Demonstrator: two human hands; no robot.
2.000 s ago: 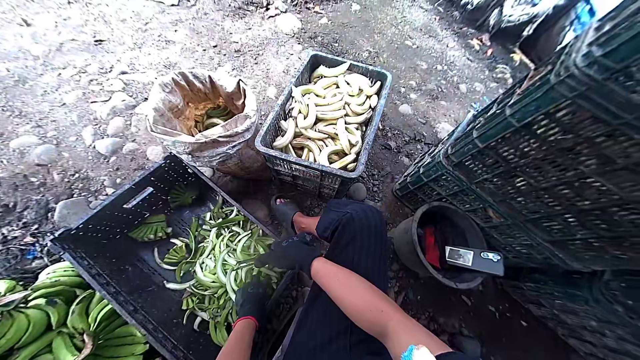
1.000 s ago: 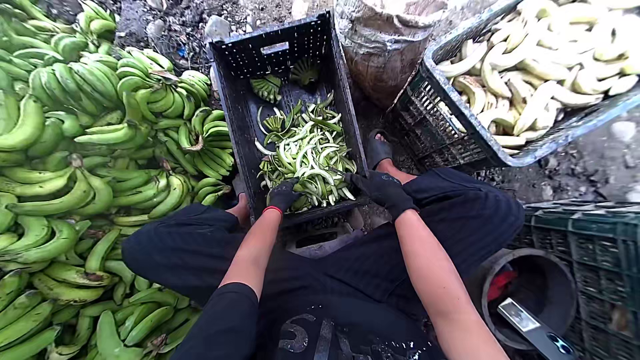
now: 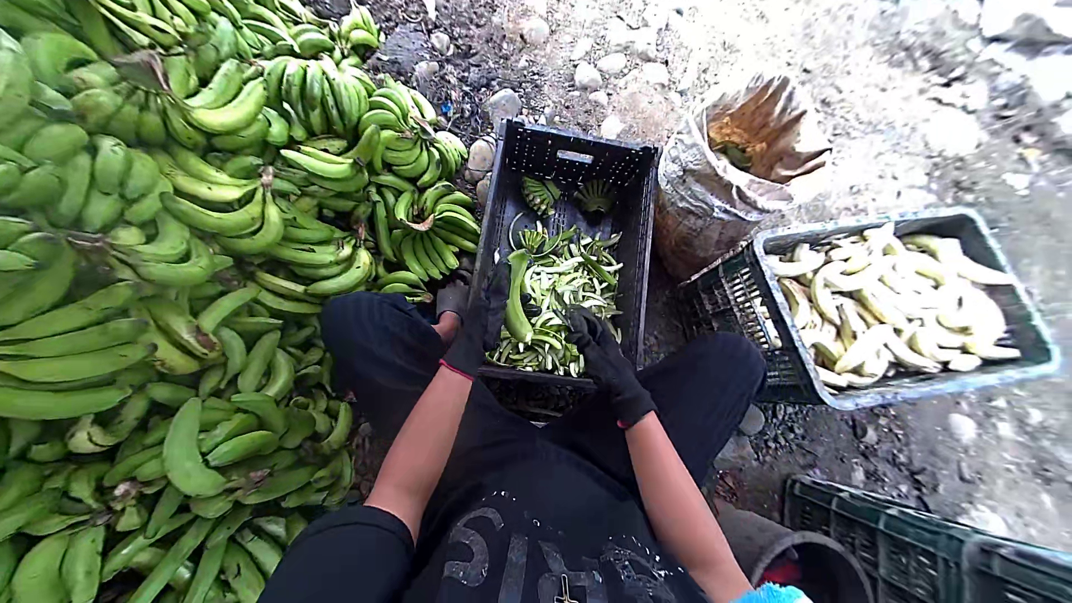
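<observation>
My left hand (image 3: 490,314), in a dark glove, holds one green plantain (image 3: 518,297) upright over the near part of a black plastic crate (image 3: 648,226). To its right, my right hand (image 3: 596,339), also gloved, has its fingers curled near the crate's near right corner; whether it holds a small tool cannot be told. Beneath both hands lie green peel strips (image 3: 578,280). Two small cut fan-shaped pieces of a bunch (image 3: 595,196) rest at the crate's far end.
Green plantain bunches (image 3: 226,201) are heaped at the left. A worn sack (image 3: 703,197) stands right of the crate, beside a crate rim (image 3: 1034,322) around peeled plantains (image 3: 888,310). A dark bucket (image 3: 825,561) and a green crate (image 3: 921,536) are at the lower right.
A green plantain is now in my left hand; one second ago both hands were low at the peel strips. The view has swung since the earlier frames.
</observation>
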